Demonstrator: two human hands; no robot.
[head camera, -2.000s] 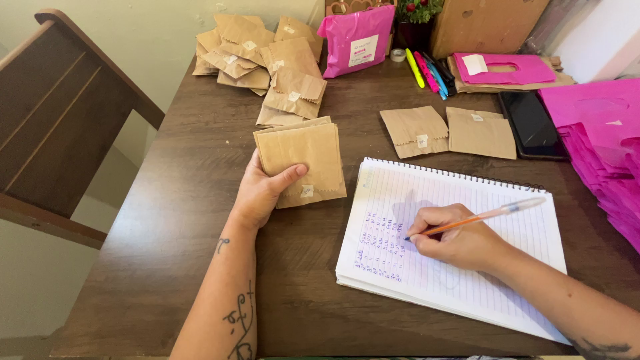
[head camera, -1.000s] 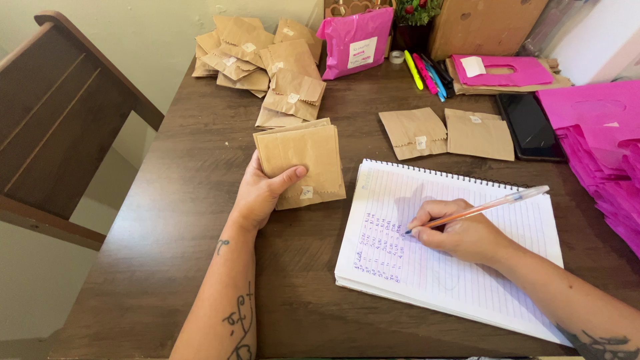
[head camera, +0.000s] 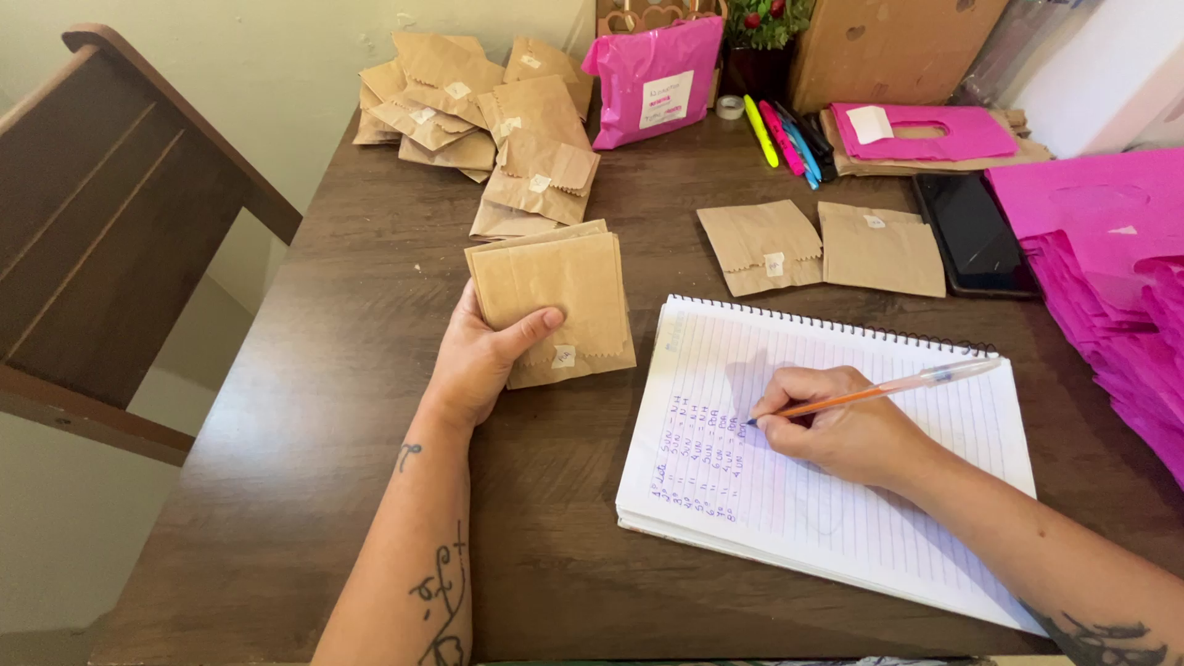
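Observation:
My left hand (head camera: 490, 347) grips a small stack of folded brown paper packets (head camera: 555, 287), thumb on top, above the dark wooden table. A small white sticker with writing shows near the lower edge of the top packet. In my right hand (head camera: 832, 421) is a ballpoint pen (head camera: 888, 384) with a clear cap on its rear end. Its tip touches the lined page of a spiral notebook (head camera: 869, 518), beside several rows of handwriting. Two brown paper packets (head camera: 763, 248) with stickers lie side by side just beyond the notebook's spiral.
A heap of brown packets (head camera: 536, 176) lies at the back left, beside a pink plastic parcel (head camera: 652, 83). Highlighters and pens (head camera: 782, 139), a tape roll (head camera: 729, 107), a black smartphone (head camera: 976, 236) and pink plastic bags (head camera: 1110, 277) are farther right. A wooden chair (head camera: 111, 203) stands left.
My right hand has moved slightly along the row as more writing has appeared beside the pen tip. My left hand keeps its hold on the packets.

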